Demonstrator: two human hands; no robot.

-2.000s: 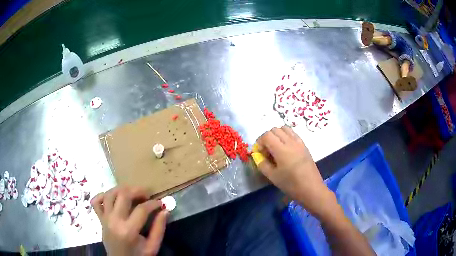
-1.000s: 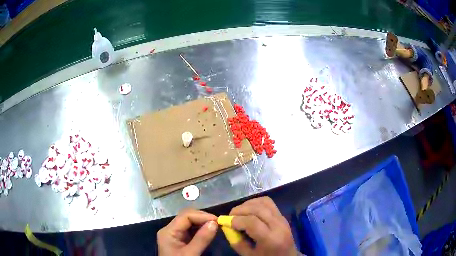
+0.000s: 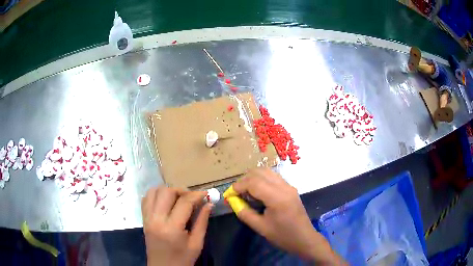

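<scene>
A small white disc (image 3: 213, 195) with a red mark is at the table's front edge, just below the cardboard pad (image 3: 181, 156). My left hand (image 3: 176, 221) has its thumb and finger at the disc's left side; whether they grip it I cannot tell. My right hand (image 3: 272, 210), with yellow coverings on thumb and finger, is just right of the disc. A tiny red piece (image 3: 226, 199) shows at its nearly closed fingertips. A white lump (image 3: 211, 138) stands on the pad. Loose red pieces (image 3: 277, 137) lie at the pad's right edge.
Red-marked white discs lie in a large heap (image 3: 83, 163), a far-left group (image 3: 15, 156) and a right heap (image 3: 350, 115). A single disc (image 3: 143, 79), bottle (image 3: 120, 35) and thin stick (image 3: 212, 61) are behind. A doll-like figure (image 3: 441, 78) lies far right; a blue crate (image 3: 373, 223) stands below.
The view has shifted. My right hand has left the red pile, met my left hand in front of the table edge, and both have now moved up to the white disc.
</scene>
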